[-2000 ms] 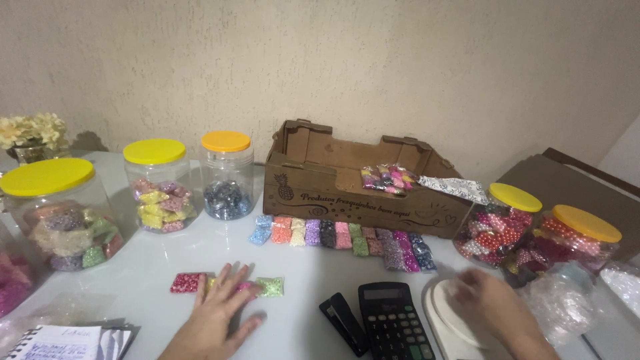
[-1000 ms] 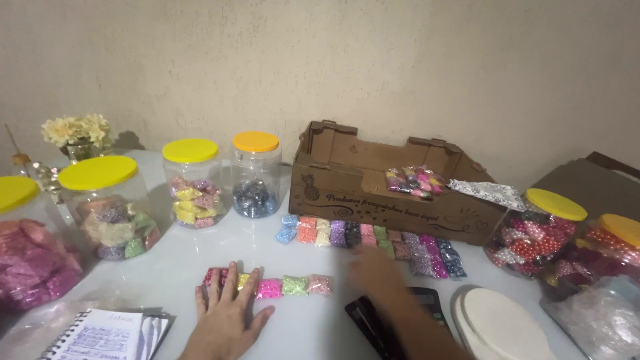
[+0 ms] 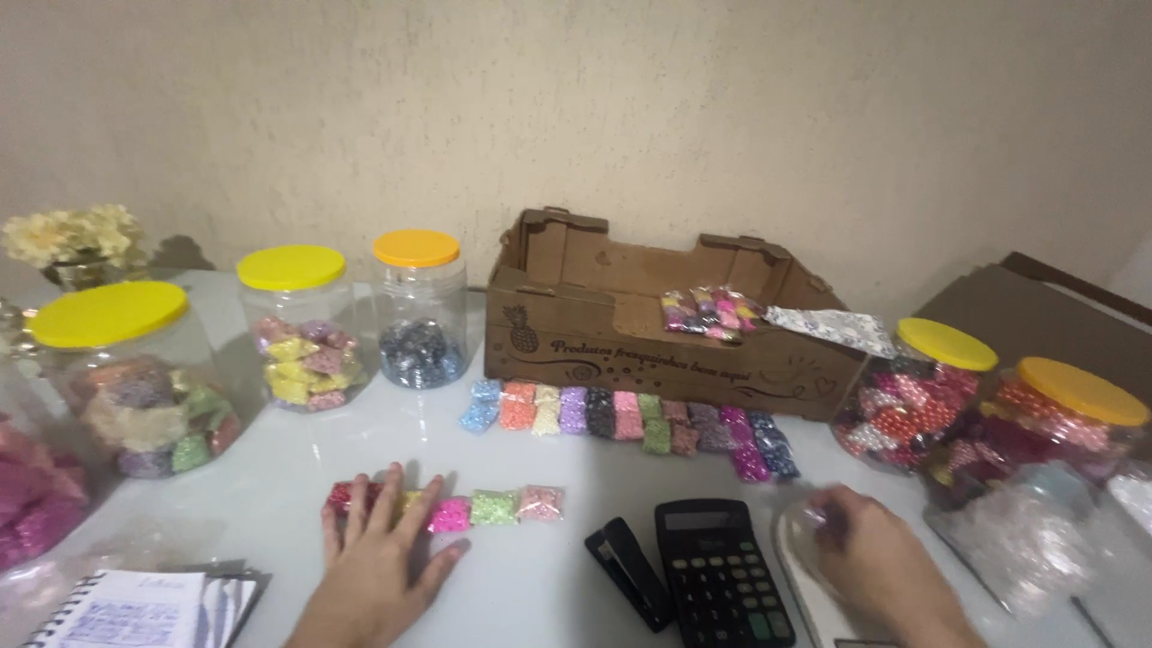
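Note:
My left hand lies spread over the left end of a row of small bead packets, with red and yellow ones partly under its fingers. Uncovered to its right are a hot-pink, a light green and a pale pink packet. My right hand is over a white kitchen scale, fingers curled around something small and dark, possibly a packet; blur hides what it is. Between the hands lie a black stapler and a black calculator. Paired bead packets line the front of a cardboard box.
The cardboard box holds a bag of mixed packets at its front edge. Lidded plastic jars stand at left and right. A spiral notebook with handwriting is at front left, a clear plastic bag at right.
A pale pink packet now ends the left row, where two seconds ago the light green one was last. My right hand has moved from beside that row back to the scale. My left hand stays on the row.

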